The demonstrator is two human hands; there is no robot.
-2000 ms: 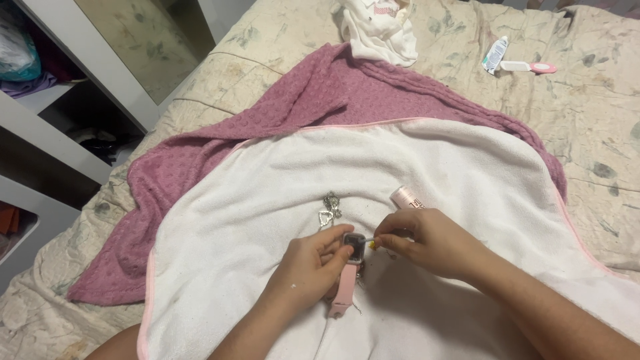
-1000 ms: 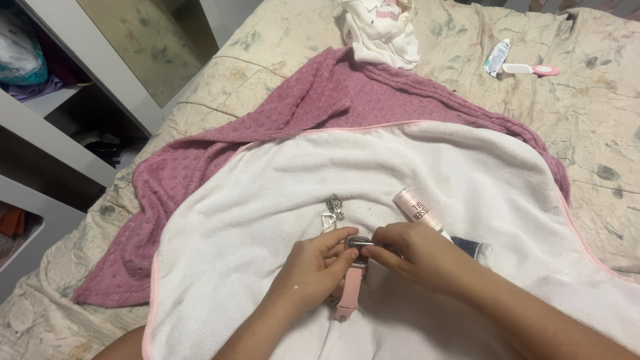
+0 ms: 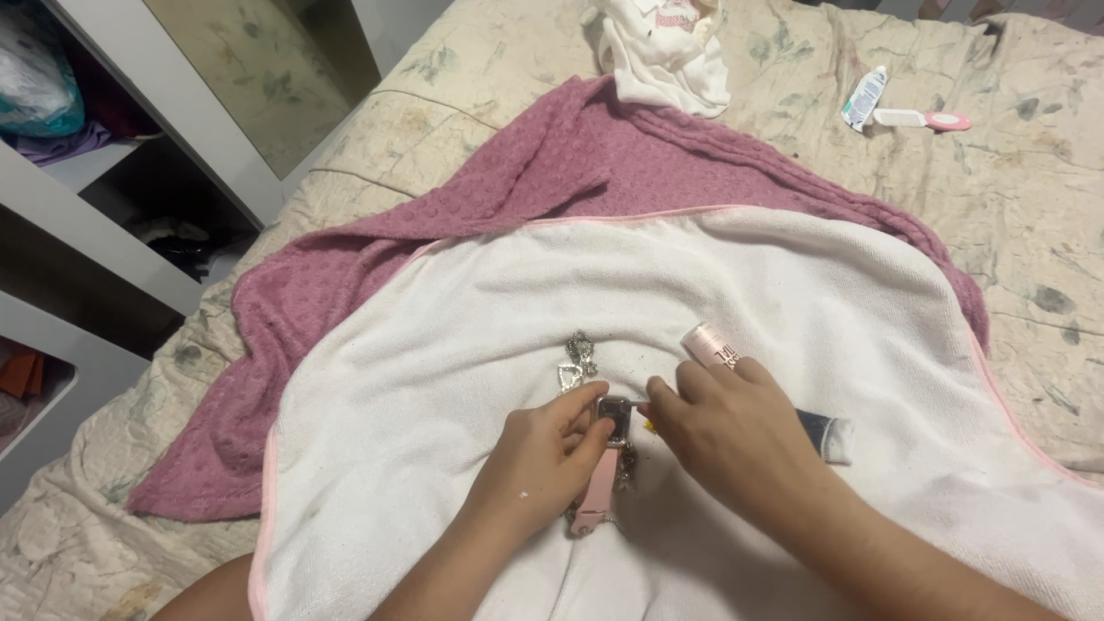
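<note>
My left hand (image 3: 552, 444) grips the case of a smartwatch (image 3: 615, 420) between thumb and fingers. The watch's pink strap (image 3: 597, 493) hangs down toward me over the white towel. At the right edge of the case, my right hand (image 3: 720, 414) pinches a thin dark tool (image 3: 638, 404), mostly hidden by the fingers. A small yellow piece (image 3: 650, 426) shows beneath those fingers. Silvery chain jewellery with a heart-shaped piece (image 3: 570, 376) lies just beyond the watch, and more chain (image 3: 628, 470) lies beside the strap. A pale pink tube (image 3: 711, 345) lies beyond my right hand, partly covered by it.
The white towel (image 3: 483, 310) with pink edging lies over a mauve blanket (image 3: 517, 172) on the bed. A dark blue and whitish object (image 3: 832, 438) is right of my right hand. Farther off are a white cloth (image 3: 668, 60), a squeezed tube (image 3: 865, 99) and a pink-handled brush (image 3: 936, 120). Open shelves (image 3: 103, 164) stand left.
My right hand has shifted slightly; one second ago its fingers were over the watch case, and now they are at its right side. My left hand stays on the watch.
</note>
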